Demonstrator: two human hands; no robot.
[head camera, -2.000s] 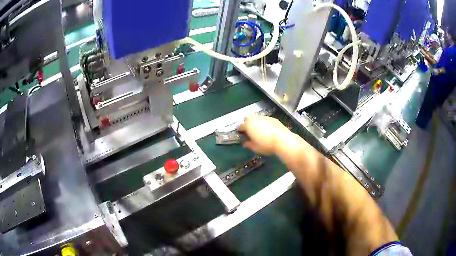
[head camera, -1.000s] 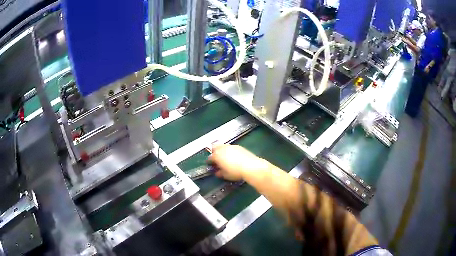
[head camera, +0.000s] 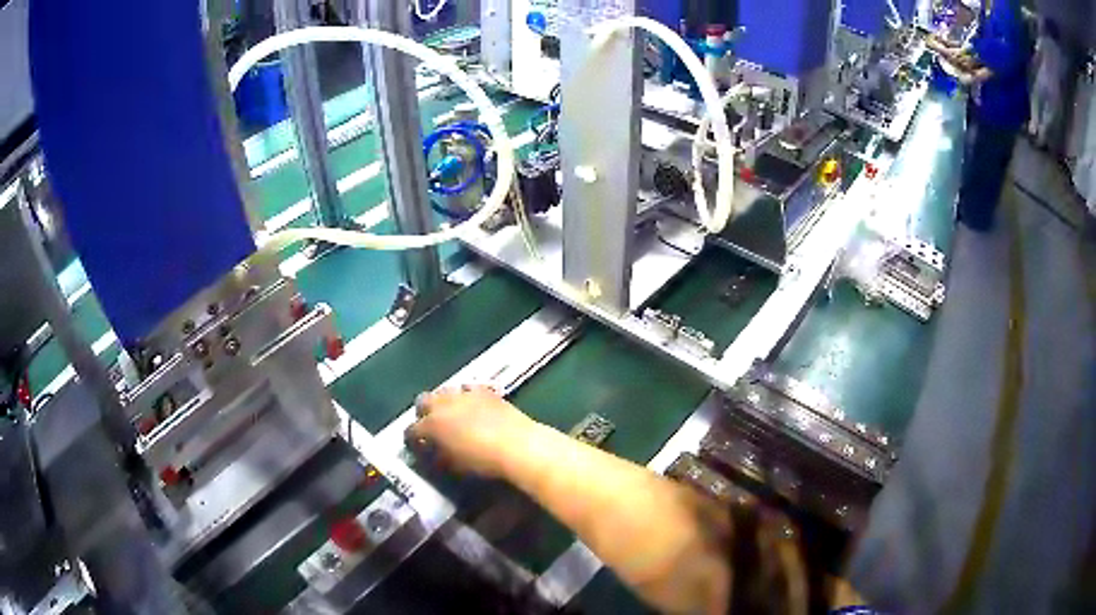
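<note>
My right hand (head camera: 463, 429) reaches in from the lower right, low over the green belt (head camera: 637, 390) beside the white rail. Its fingers point down and away from me, so I cannot tell whether they hold a part. The end of a carrier strip (head camera: 593, 429) shows on the belt beyond my forearm; the arm hides the rest. Another long strip (head camera: 547, 351) lies along the rail. My left hand is not in view.
A red push button (head camera: 349, 535) is left of my hand, below the blue-panelled machine (head camera: 138, 156). Dark stacked carriers (head camera: 805, 439) are at right. A grey upright post (head camera: 601, 174) stands ahead. A person in blue (head camera: 998, 72) is far right.
The view has shifted to the right. My right hand has moved left and nearer the machine's push-button block. The short metal part visible at its fingers earlier is now hidden. More stacked carriers show.
</note>
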